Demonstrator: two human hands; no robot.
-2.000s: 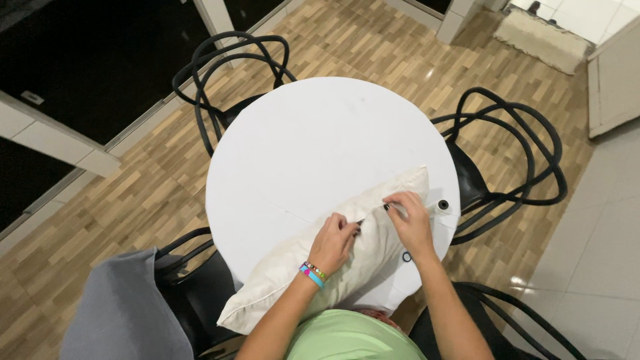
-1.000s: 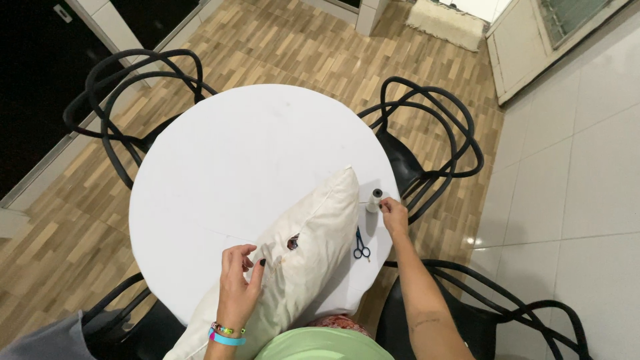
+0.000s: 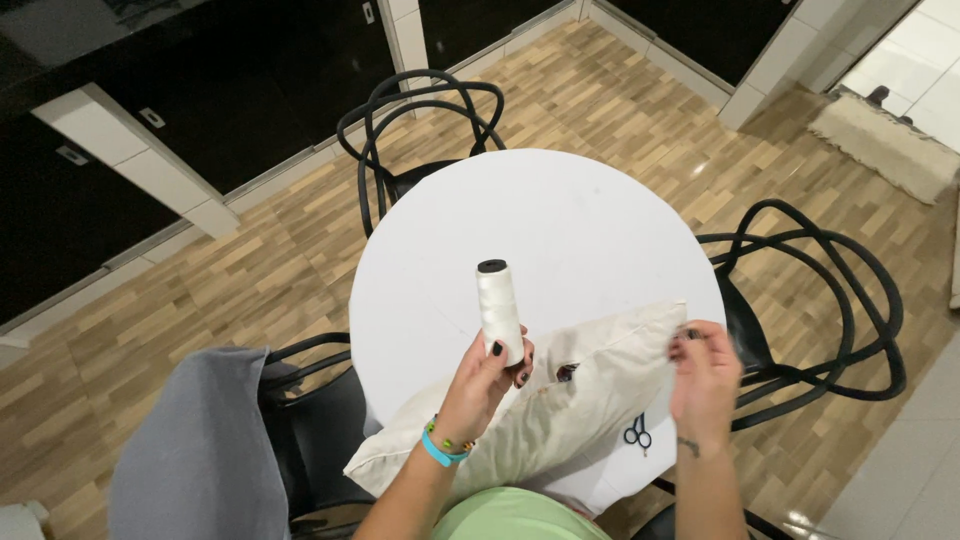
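Note:
My left hand point(image 3: 491, 371) grips a cone of white thread point(image 3: 499, 311) near its lower end, held upright above the table, its black core end on top. A cream fabric cushion point(image 3: 600, 401) lies across the near side of the round table, with a small dark opening or patch point(image 3: 567, 372) in its upper face. My right hand point(image 3: 703, 360) is raised by the cushion's right corner, fingers bent and blurred; whether it pinches anything cannot be seen. Scissors with dark handles point(image 3: 638, 435) lie between the cushion and the table's right edge, their blades partly hidden.
A white cloth covers the round table point(image 3: 525, 202). Black chairs with looped backs stand behind it point(image 3: 427, 112) and at its right point(image 3: 825, 300). At the left, a grey cloth point(image 3: 202, 450) hangs over another black chair point(image 3: 322, 427). A shaggy mat point(image 3: 885, 146) lies at the upper right.
The thread cone has gone from standing at the table's right side, by my right hand, into my left hand over the table. My right hand has moved up off it. The view has shifted.

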